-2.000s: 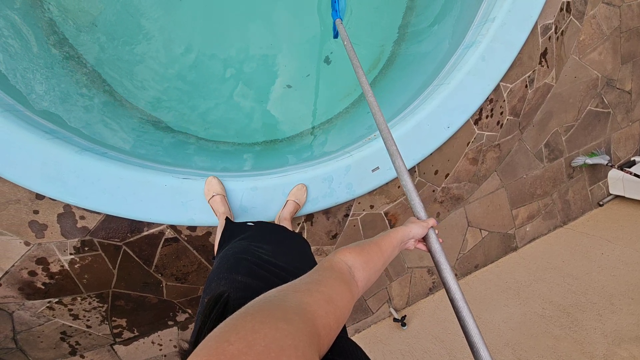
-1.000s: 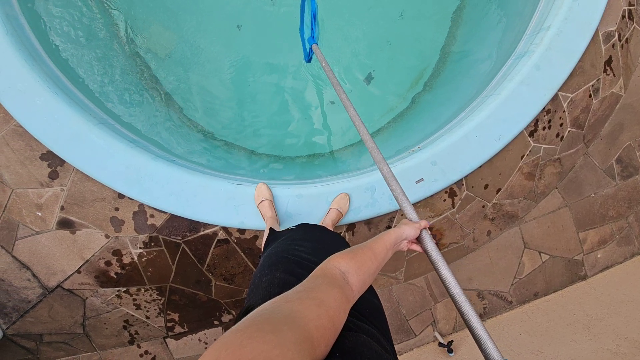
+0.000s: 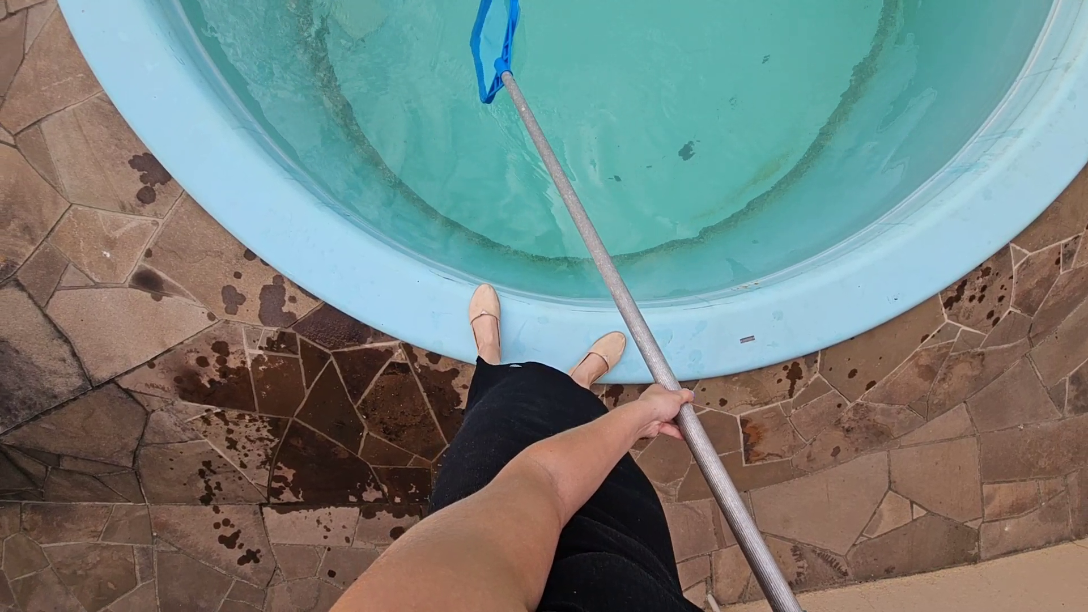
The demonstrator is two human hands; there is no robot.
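My left hand [image 3: 665,411] is closed around a long grey metal pole [image 3: 602,255], just beyond my knees on the right. The arm reaches across my black clothing from the lower left. The pole slants from the bottom edge up over the pool rim to a blue pool skimmer net frame [image 3: 479,51], which is tilted on its side and partly cut off by the top edge. Whether the frame touches the water cannot be told. My right hand is out of view, as is the pole's lower end.
My feet in beige slip-on shoes [image 3: 484,302] stand on the light blue rim [image 3: 280,229] of a round pool. Greenish water [image 3: 646,102] holds some dark debris [image 3: 687,150]. Irregular stone paving [image 3: 935,476], wet in patches, surrounds the rim.
The skimmer net has moved left relative to my feet, and more of its blue frame shows. My left hand has stayed closed on the pole. The view has shifted left.
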